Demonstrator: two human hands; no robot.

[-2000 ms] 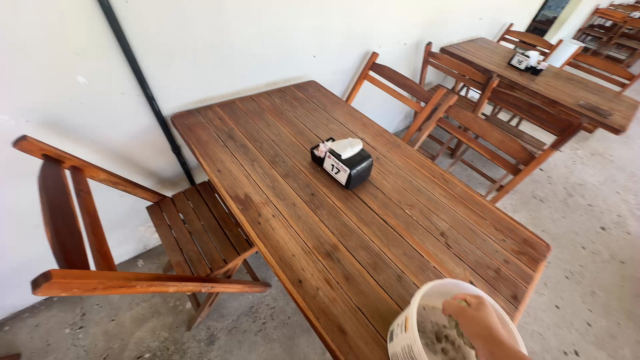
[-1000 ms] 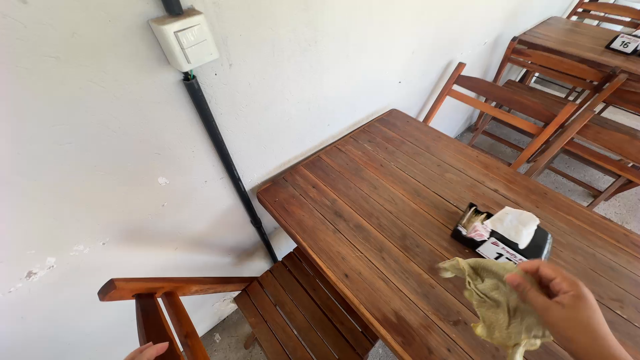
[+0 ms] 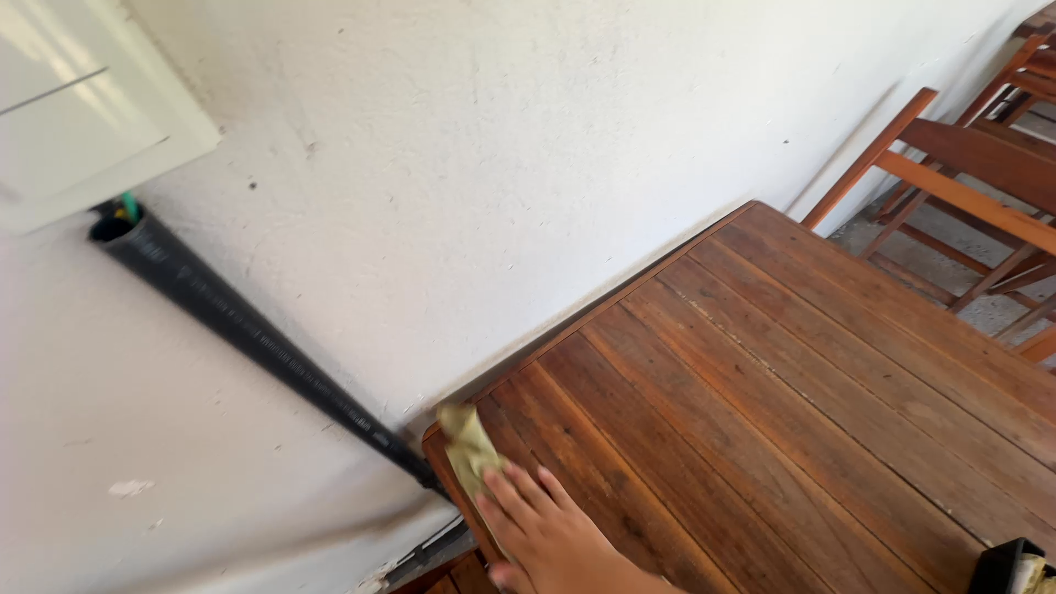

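My right hand (image 3: 544,528) lies palm down on a yellowish-green cloth (image 3: 470,450), pressing it against the slatted wooden table (image 3: 701,371). Cloth and fingers are at the table's corner beside the wall, with part of the cloth reaching past my fingertips along the edge. The cloth's far end is blurred. My left hand is out of the picture. At the bottom right corner, a black napkin holder (image 3: 1002,565) is partly in view on the tabletop.
A white wall (image 3: 495,165) runs along the table's far edge. A black pipe (image 3: 272,338) slants down it from a pale switch box (image 3: 91,107). Wooden folding chairs (image 3: 973,181) stand beyond the table at the right. Part of a wooden seat (image 3: 462,575) shows below the table.
My right hand, which held the cloth up near the napkin holder, has brought it to the table's corner by the wall. My left hand has left the view. The view has moved closer to the wall.
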